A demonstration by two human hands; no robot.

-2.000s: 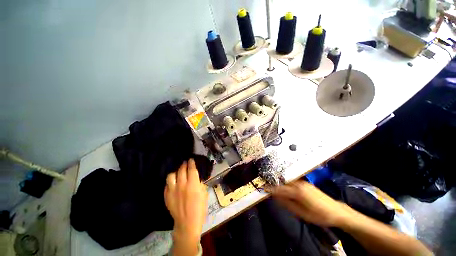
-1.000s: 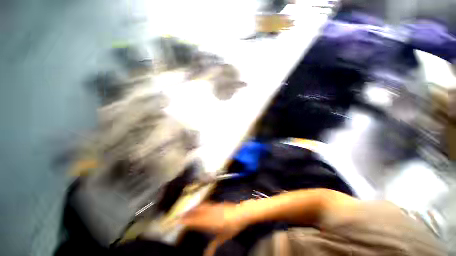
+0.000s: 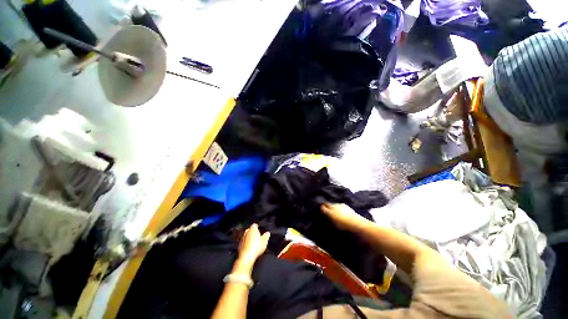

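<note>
Black garment pieces (image 3: 296, 193) lie heaped in a white plastic bag with yellow-orange print (image 3: 314, 161), beside my lap. My right hand (image 3: 339, 215) is on the heap, its fingertips sunk in a fold and closed on the cloth. My left hand (image 3: 252, 243) is at the heap's near left edge, over the dark lap. Its fingers are bent, and whether they grip cloth cannot be told. An orange-red basket rim (image 3: 330, 268) shows below the hands. The overlock machine (image 3: 56, 218) is at the left, partly cut off.
The table's wooden edge (image 3: 208, 137) runs diagonally left of my hands, with blue cloth (image 3: 233, 180) hanging under it. A cone stand disc (image 3: 132, 68) is on the table. Black plastic bags (image 3: 317, 87) are beyond. A white-grey cloth pile (image 3: 498, 237) and a person in striped clothing (image 3: 535, 78) are right.
The view has swung right, away from the machine. Both hands have left the table area; my left hand has left the cloth left of the machine. Both are now at the bagged heap.
</note>
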